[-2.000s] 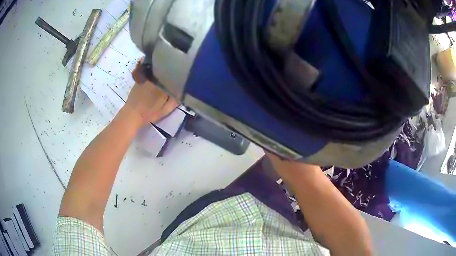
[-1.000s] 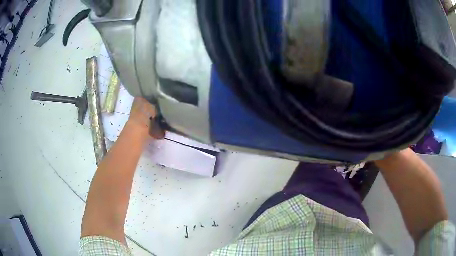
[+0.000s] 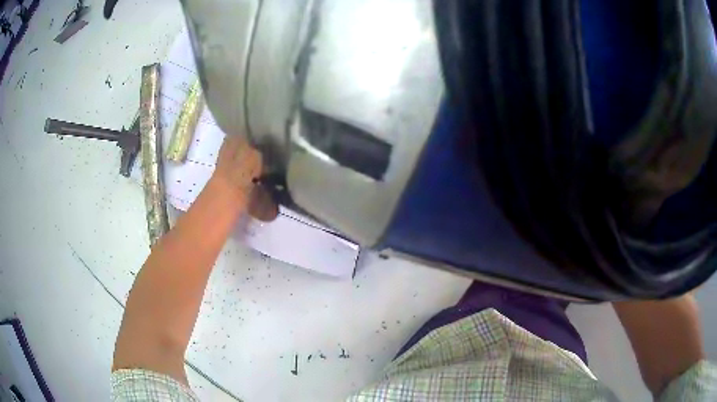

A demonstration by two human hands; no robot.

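The silver and blue motor body of the cutting machine (image 3: 369, 86), with thick black cable coils, fills the upper right and hides its knife and base. My left hand (image 3: 245, 174) is low beside the motor's left edge, over the white paper marker (image 3: 185, 177); its fingers are partly hidden, so its grip is unclear. A paper-topped cut strip (image 3: 303, 245) lies just below it, its right end showing a dark edge. My right hand is hidden behind the motor; only the forearm shows at lower right.
A long worn bar weight (image 3: 151, 149) and a shorter yellowish bar (image 3: 185, 126) lie on the paper's left side. A dark T-shaped clamp (image 3: 94, 131) touches the long bar. Dark-edged paper-topped pieces (image 3: 20, 365) lie at lower left. Small scraps dot the white table (image 3: 63, 196).
The motor fills more of the view, and my right hand has gone from view beneath it. The two short paper-topped pieces seen at first below my left hand now appear as one longer strip.
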